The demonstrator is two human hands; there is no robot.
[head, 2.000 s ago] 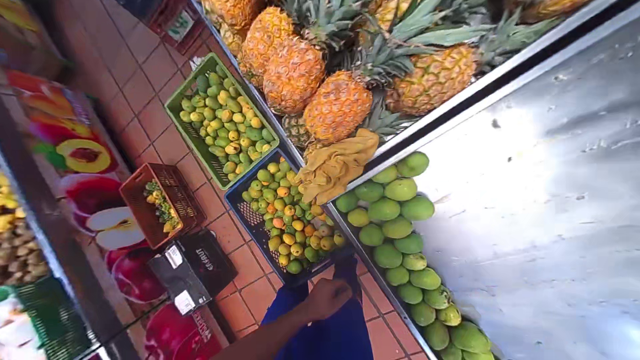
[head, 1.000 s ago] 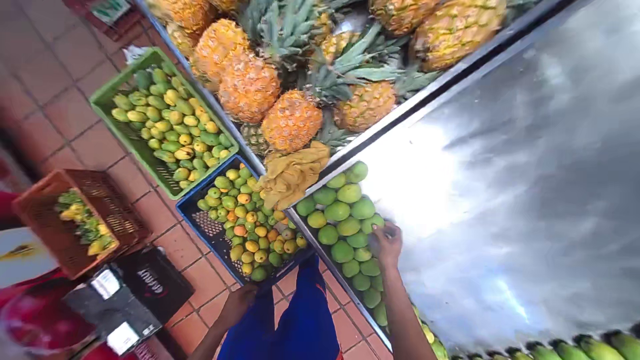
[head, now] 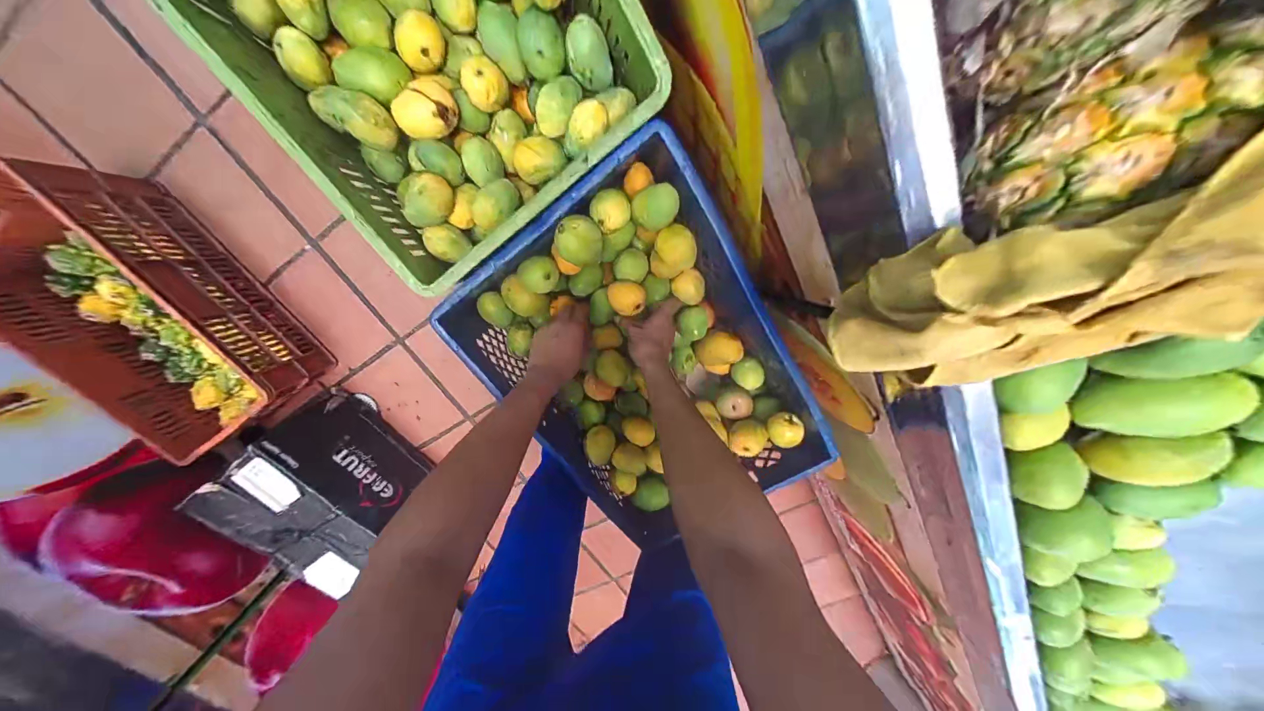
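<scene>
A blue plastic crate on the floor holds many small green, yellow and orange mangoes. Both my hands reach down into it among the fruit. My left hand touches mangoes left of the crate's middle, with its fingertips hidden between them. Just to its right, my right hand rests on fruit below a yellow-orange mango; its fingers are partly hidden too. Whether either hand grips a fruit does not show.
A green crate of larger mangoes touches the blue one. A reddish-brown crate and a black cardboard box stand left. At right are a metal-edged display, stacked green mangoes, a yellow-brown cloth and pineapples.
My right hand has left the green mangoes on the display and is now in the blue crate. My left hand has moved from the crate's near edge in among its fruit. The view has swung left and closer.
</scene>
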